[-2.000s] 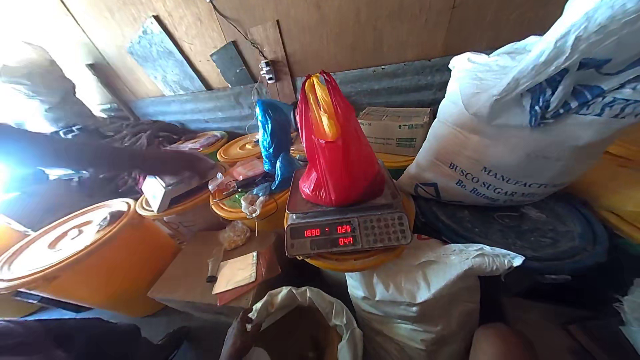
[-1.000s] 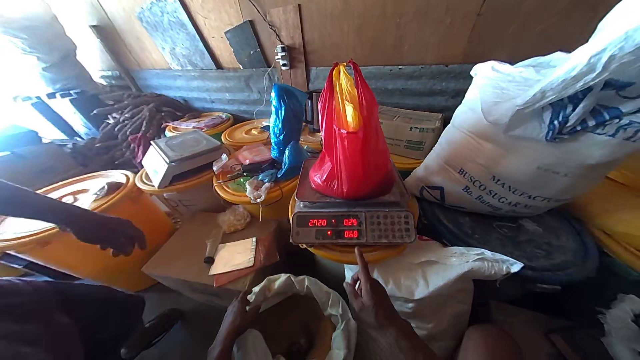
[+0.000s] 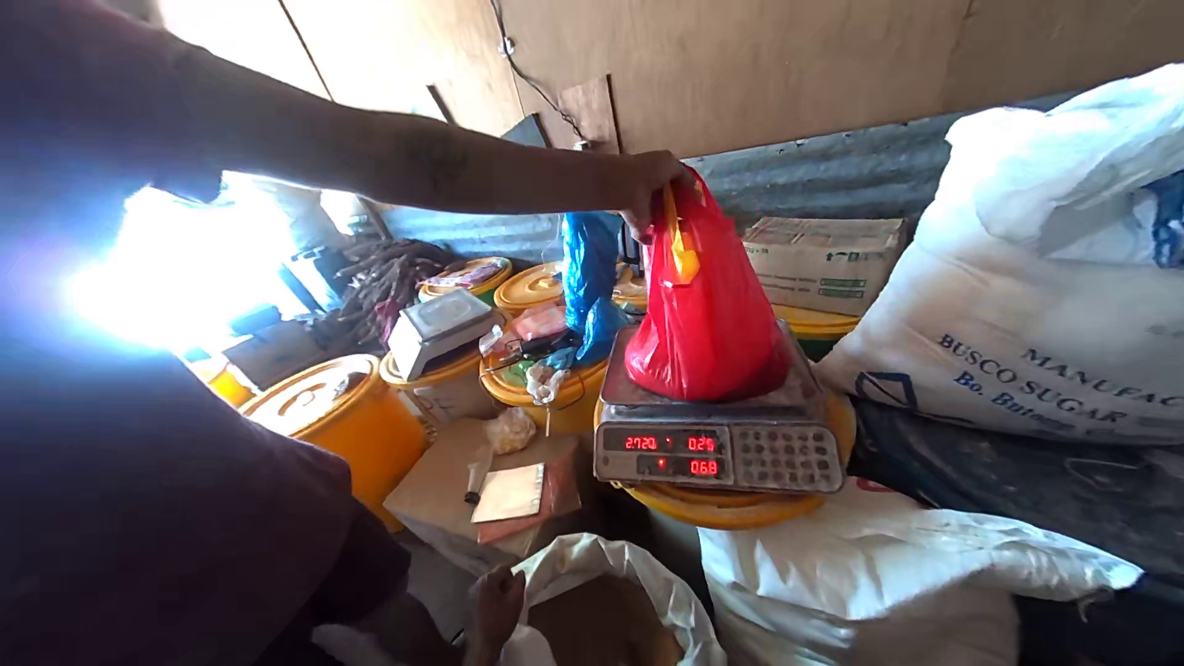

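At the lower middle, my left hand (image 3: 495, 606) is closed on the left side of the rolled rim of an open white sack (image 3: 606, 548), which has brown contents. My right hand is out of view. Behind the sack, a red plastic bag (image 3: 708, 324) with a yellow piece near its top stands upright on the metal pan of a digital scale (image 3: 717, 455) with lit red digits. Another person's arm reaches across from the left, and that person's hand (image 3: 652, 190) grasps the top of the red bag. The scale rests on a yellow-lidded bucket (image 3: 721, 507).
Left of the scale are a cardboard box (image 3: 435, 490) with a notepad (image 3: 509, 492), several yellow buckets (image 3: 347, 435), a second scale (image 3: 439, 328) and a blue plastic bag (image 3: 590, 268). A large white sack (image 3: 1027, 277) leans at the right. A person's body fills the left side.
The other person has moved in from the left and taken hold of the red bag's top. My right hand, pointing near the scale's front one second ago, has left the view.
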